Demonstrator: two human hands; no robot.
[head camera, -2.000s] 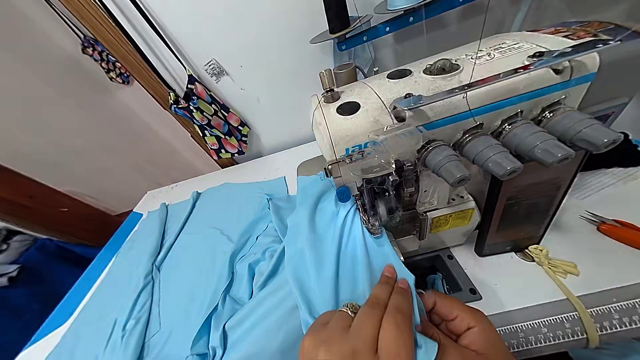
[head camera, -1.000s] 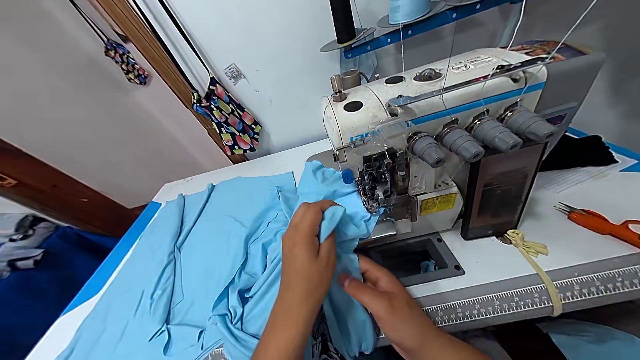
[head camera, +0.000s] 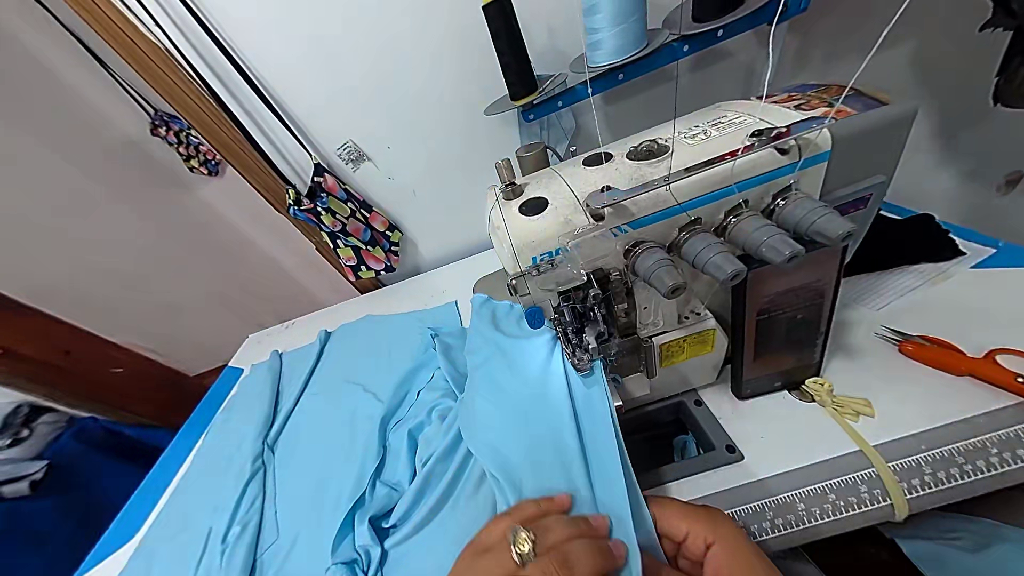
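A white Jack overlock sewing machine (head camera: 640, 184) stands on the table, with light blue fabric (head camera: 528, 408) running flat up to its presser foot and needle area. My left hand (head camera: 552, 540), wearing a ring, lies palm down on the fabric near the bottom of the view, fingers near its right edge. Just right of it, my right hand (head camera: 700, 536) holds the fabric's edge, its fingertips partly hidden under the cloth. More of the same fabric spreads in folds to the left.
Orange-handled snips (head camera: 952, 360) lie at the right. A dark phone (head camera: 788, 328) leans upright against the machine. A yellowish fabric strip (head camera: 868, 452) hangs over the ruler tape (head camera: 944, 472) on the table's front edge. Thread cones (head camera: 614, 32) stand behind; a patterned pouch (head camera: 348, 224) hangs at the wall.
One second ago my left hand was bunching the fabric near the presser foot; now both hands are lower, and the fabric lies straighter, stretched from the foot toward me.
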